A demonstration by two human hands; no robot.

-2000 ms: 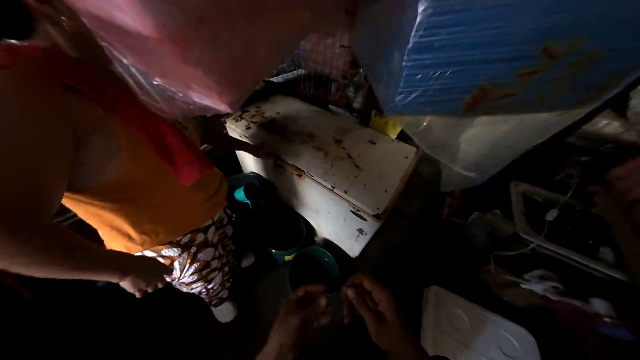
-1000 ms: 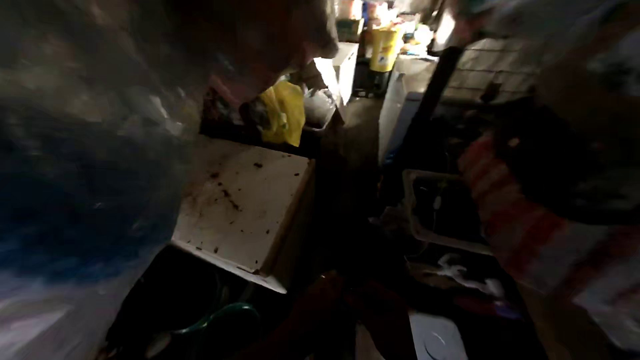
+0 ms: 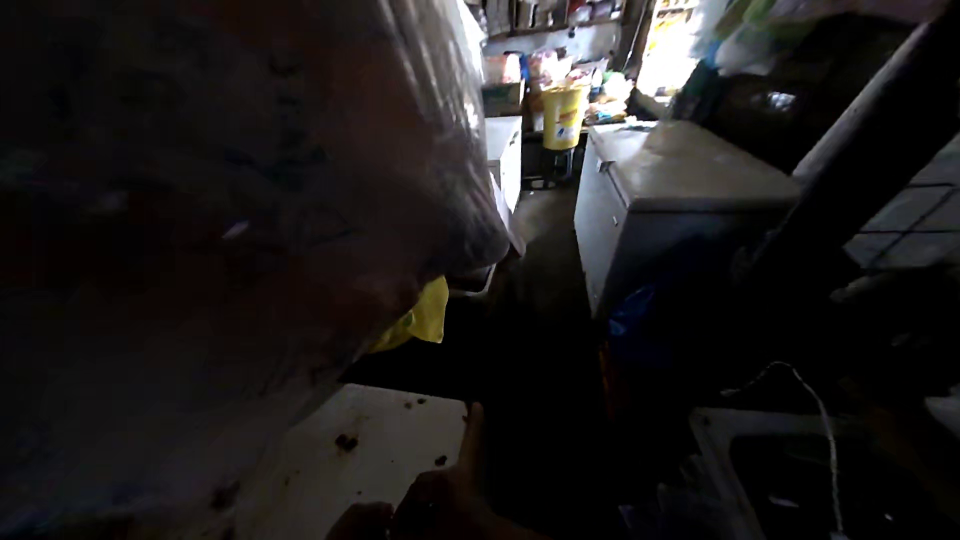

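Note:
My left hand (image 3: 442, 491) is at the bottom, dark and partly cut off by the frame. One finger or thumb points up beside the right corner of a white, rust-spotted lid (image 3: 375, 442); the other fingers lie bent over its near part. Whether the hand touches the lid or holds something is too dark to tell. I cannot make out my right hand. A large, cloudy plastic bag (image 3: 300, 187) fills the left side and hides part of the lid. A yellow plastic bag (image 3: 427, 311) shows beyond the lid.
A narrow floor passage (image 3: 540, 225) runs between a white cabinet (image 3: 511, 150) and a white chest freezer (image 3: 675, 172). A yellow bucket (image 3: 562, 116) stands farther back. At right are a dark slanted post (image 3: 862, 142), a pale-rimmed container (image 3: 712, 442) and a white cord (image 3: 825, 420).
The view has swung right and up toward the passage. The person in the orange top, seen two seconds ago, is out of view. Both my hands showed then; now only one is discernible.

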